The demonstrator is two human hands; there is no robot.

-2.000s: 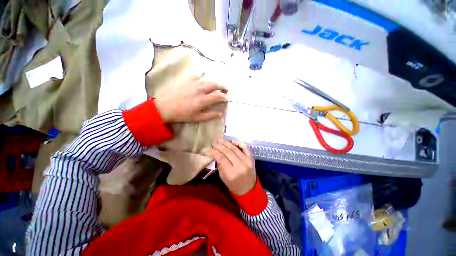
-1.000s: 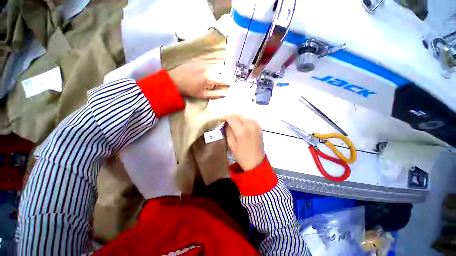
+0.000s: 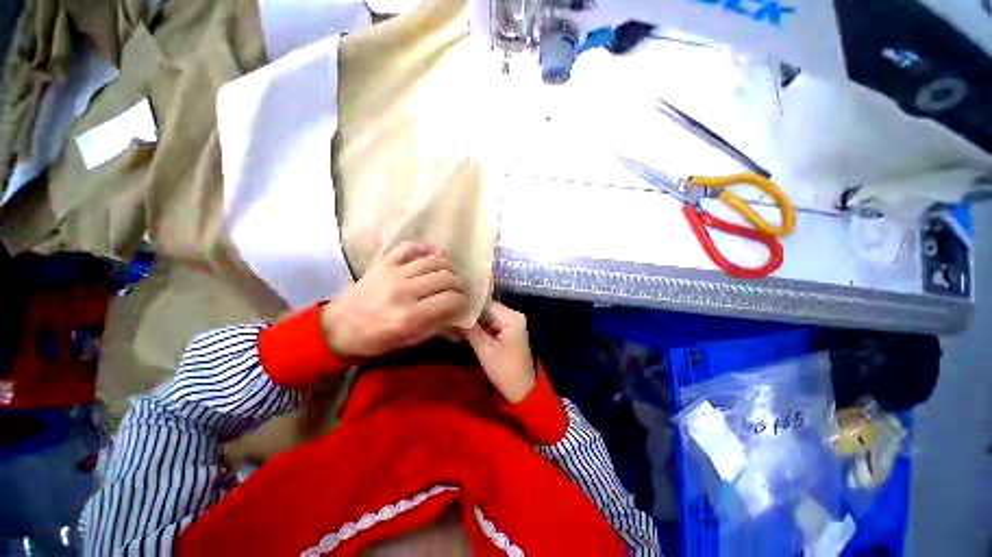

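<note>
A khaki panel [image 3: 408, 141] lies on the white table, its upper end at the needle area [image 3: 517, 27] of the sewing machine. White lining cloth [image 3: 283, 163] lies along its left side. My left hand [image 3: 403, 299] is on the panel's lower part near the table's front edge, fingers bent on the cloth. My right hand [image 3: 503, 339] pinches the panel's lower right corner between thumb and finger, close beside my left fingertips. The cloth between the fingertips is partly hidden.
Scissors with orange-yellow and red handles [image 3: 740, 223] and slim dark tweezers [image 3: 713, 138] lie right of the needle. A heap of khaki pieces [image 3: 190, 109] with a white label is at left. A blue bin [image 3: 696, 490] holding a clear plastic bag [image 3: 767, 435] is below the table edge [image 3: 740, 296].
Both hands have moved down, away from the needle, to the panel's lower end. The panel now lies flatter and longer toward me. The small label near my right hand no longer shows. The view has shifted.
</note>
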